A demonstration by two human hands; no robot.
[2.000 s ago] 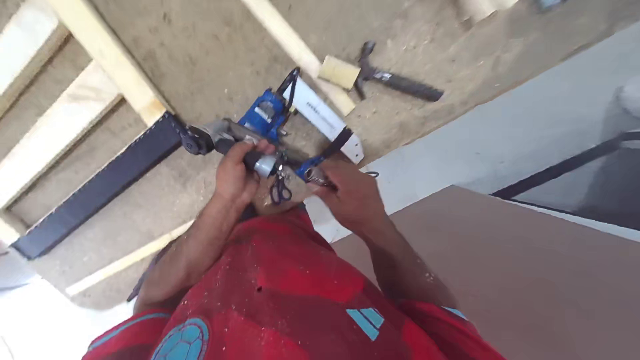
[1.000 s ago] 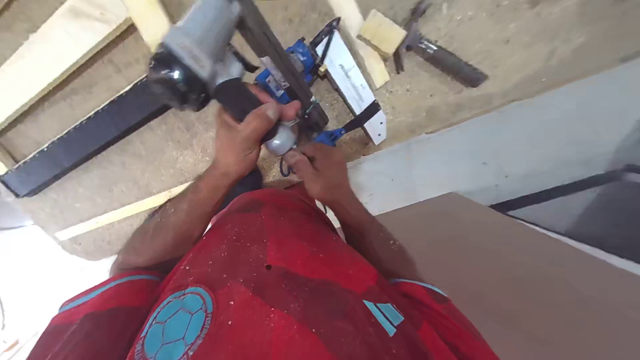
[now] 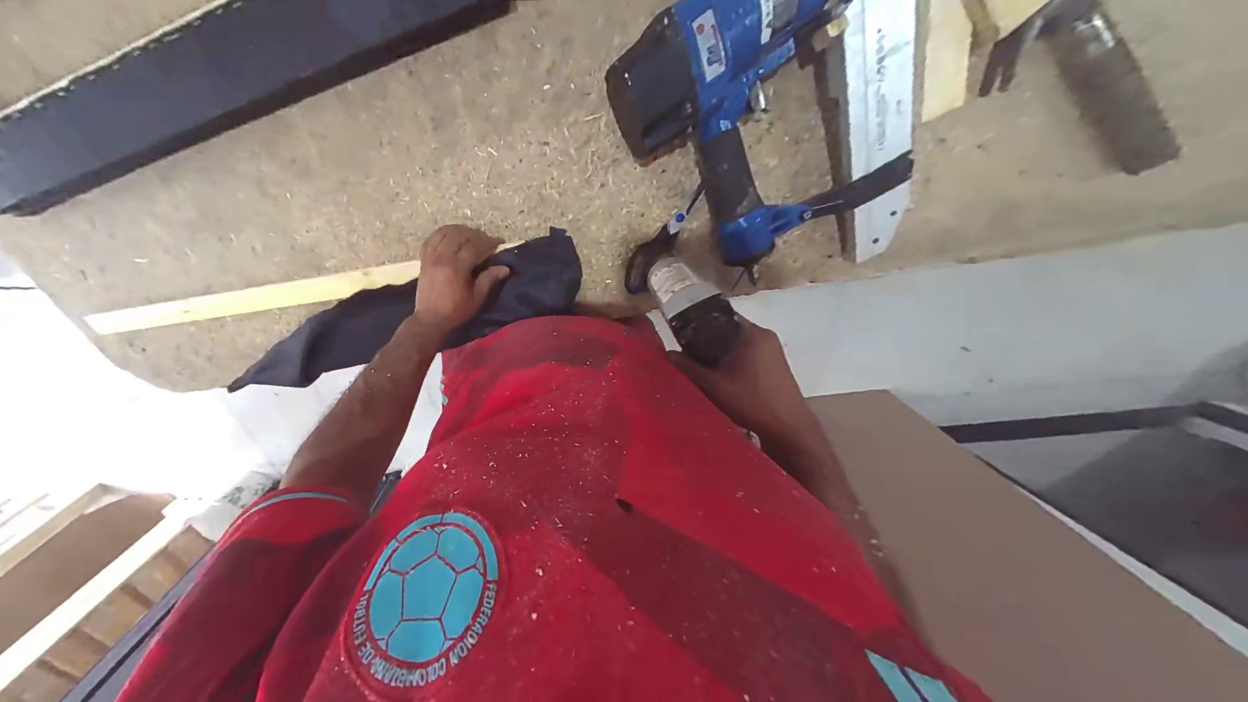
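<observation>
My left hand (image 3: 453,278) is at the near edge of the wooden work surface, its thumb and curled fingers on a dark cloth (image 3: 536,278). Beside my right hip, my right hand (image 3: 756,375) grips a cylindrical piece (image 3: 697,312) with a black section and a pale grey, labelled end; what it belongs to is hidden. Just past that end lies a black loop (image 3: 643,265), like a scissors handle. A blue and black pneumatic nailer (image 3: 726,127) lies beyond my right hand, against a perforated metal bar (image 3: 877,127).
A hammer with a dark grip (image 3: 1111,93) lies at the upper right by a wood block (image 3: 946,58). A dark beam (image 3: 224,93) crosses the upper left, and a thin wood strip (image 3: 263,297) lies below it. Sawdust covers the surface. A brown panel (image 3: 1024,546) stands at the right.
My hands have moved apart. The grey pneumatic tool in my left hand earlier is out of that hand, which is now on the dark cloth. The view has shifted closer to the surface.
</observation>
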